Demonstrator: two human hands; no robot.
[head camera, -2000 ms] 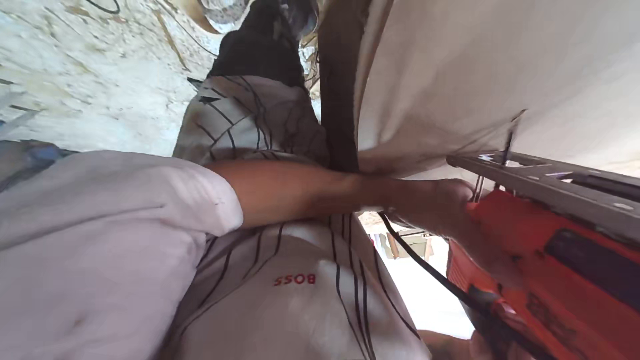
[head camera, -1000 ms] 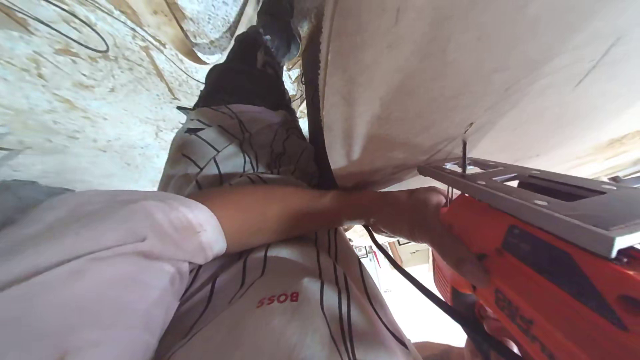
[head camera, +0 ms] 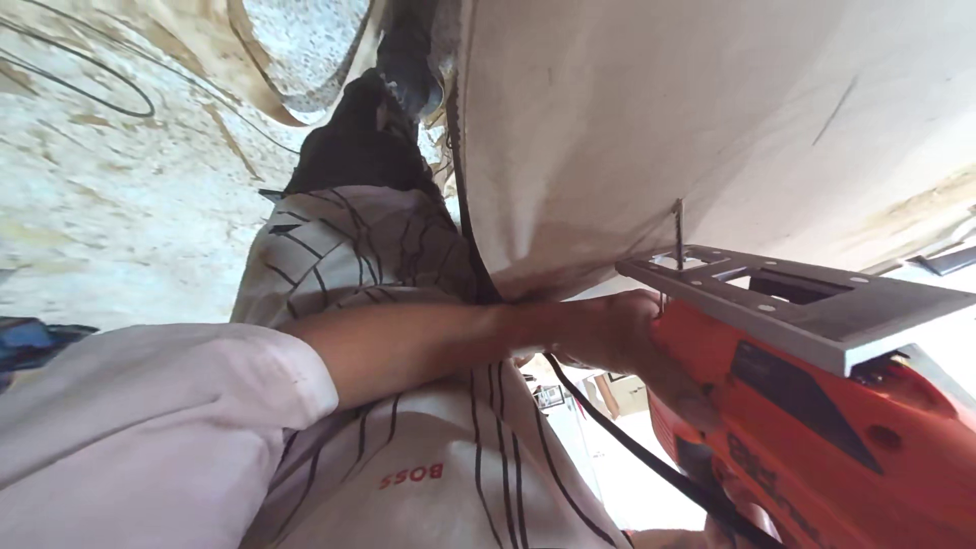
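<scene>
An orange-red jigsaw (head camera: 808, 427) lies at the right with its metal base plate (head camera: 801, 301) turned upward. Its thin blade (head camera: 679, 235) points up in front of a large pale panel (head camera: 610, 130); whether the two touch cannot be told. My left hand (head camera: 648, 347) reaches across from the left and is closed round the tool's front body, just below the plate. At the bottom right, partly hidden by the jigsaw and a black cable (head camera: 633, 450), my right hand (head camera: 736, 499) is on the handle side. Its fingers are mostly hidden.
The panel's curved dark edge (head camera: 460, 175) runs close beside my legs (head camera: 343, 244). On the stained, pale floor (head camera: 130, 206) at the left lie thin wires (head camera: 114, 103) and a curved offcut-like piece (head camera: 259, 61). A dark-blue object (head camera: 38, 339) is at the far left.
The jigsaw, with both hands on it, has shifted left in the view, and more of its base plate's upper face shows. My left hand keeps its hold. The view has moved slightly.
</scene>
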